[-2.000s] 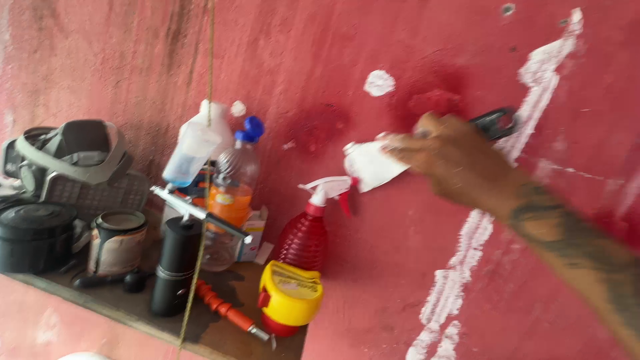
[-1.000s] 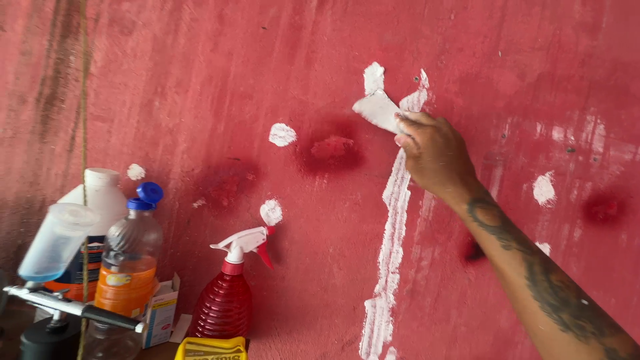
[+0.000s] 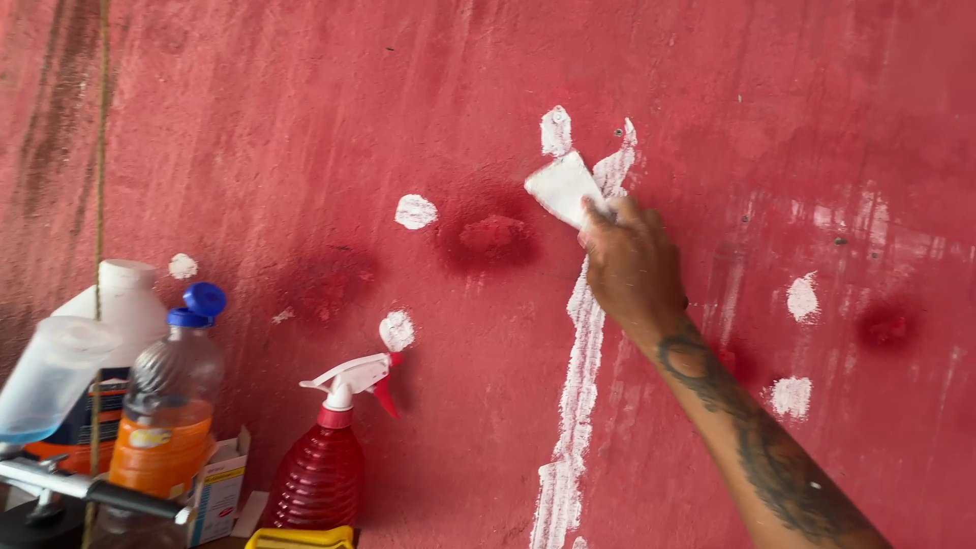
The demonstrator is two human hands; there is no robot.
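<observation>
My right hand grips a putty knife, its wide blade coated white and angled up to the left. The blade's top edge lies just under a white filler patch on the red painted wall. Behind the blade and hand, a long uneven strip of white filler runs down the wall. More white spots show to either side, one left of the blade and another right of my forearm. The knife's handle is hidden in my fist. My left hand is out of the picture.
At lower left stand a red spray bottle, a plastic bottle of orange liquid, a white jug, a small carton and an airbrush. A thin cord hangs in front of them.
The white patch above the blade, absent from the wall two seconds ago, shows in the later frames. The blade has moved from over its lower part to just below it. The view has shifted right.
</observation>
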